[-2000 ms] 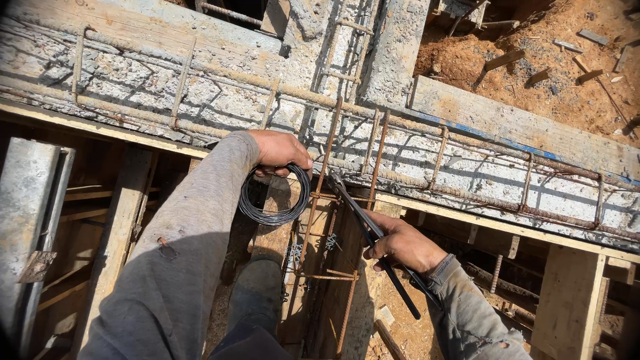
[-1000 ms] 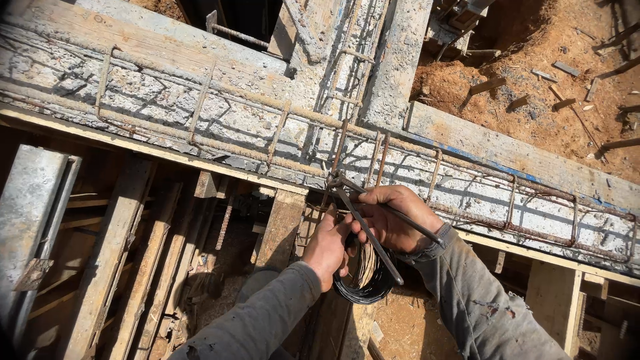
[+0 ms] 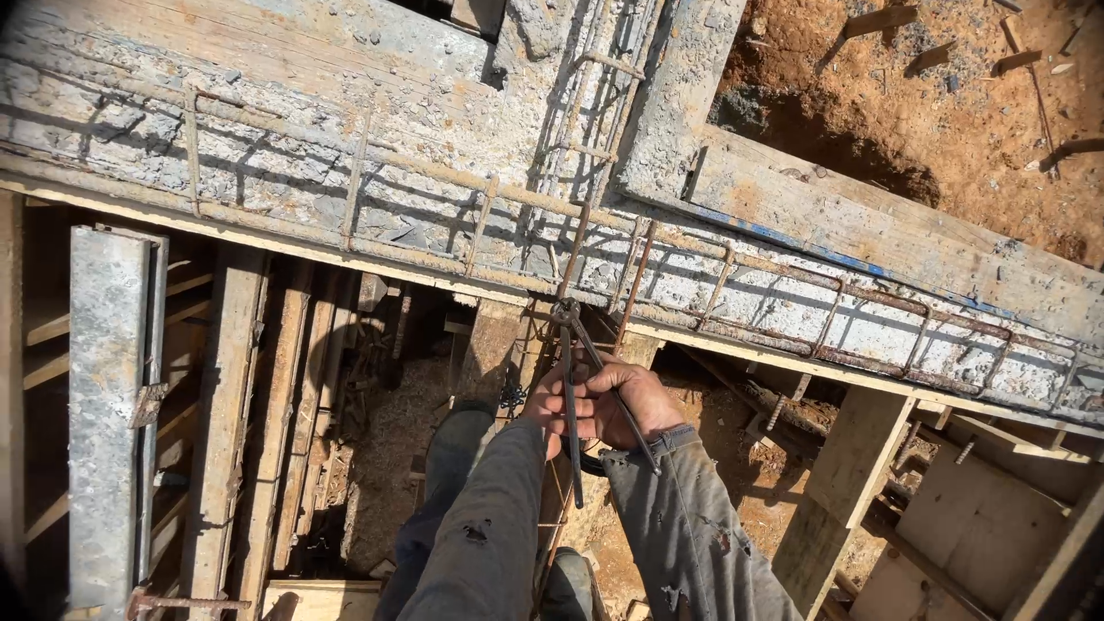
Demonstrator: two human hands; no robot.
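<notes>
Long-handled end-cutting pincers (image 3: 566,332) have their head at the lower edge of the rebar cage (image 3: 509,276), beside upright rusty bars (image 3: 636,276). My right hand (image 3: 634,398) is closed around the pincers, whose two handles spread apart over both hands. Against the left handle rests my left hand (image 3: 559,401), its fingers curled and meeting the right fingers; what it grips is hidden. Below the hands a small part of the black tie wire coil (image 3: 593,457) shows. A second, narrow cage hangs down beneath the hands.
Timber formwork boards (image 3: 776,194) border the concrete-covered beam. At the left, a galvanized metal channel (image 3: 105,405) and wooden planks (image 3: 226,414) stand over a gap. My boots (image 3: 461,435) are below. Reddish soil with stakes (image 3: 880,21) lies at the upper right.
Two seconds ago my left hand held the wire coil apart from the pincers. Now both hands are together at the handles, slightly below the beam edge, and the coil is mostly hidden.
</notes>
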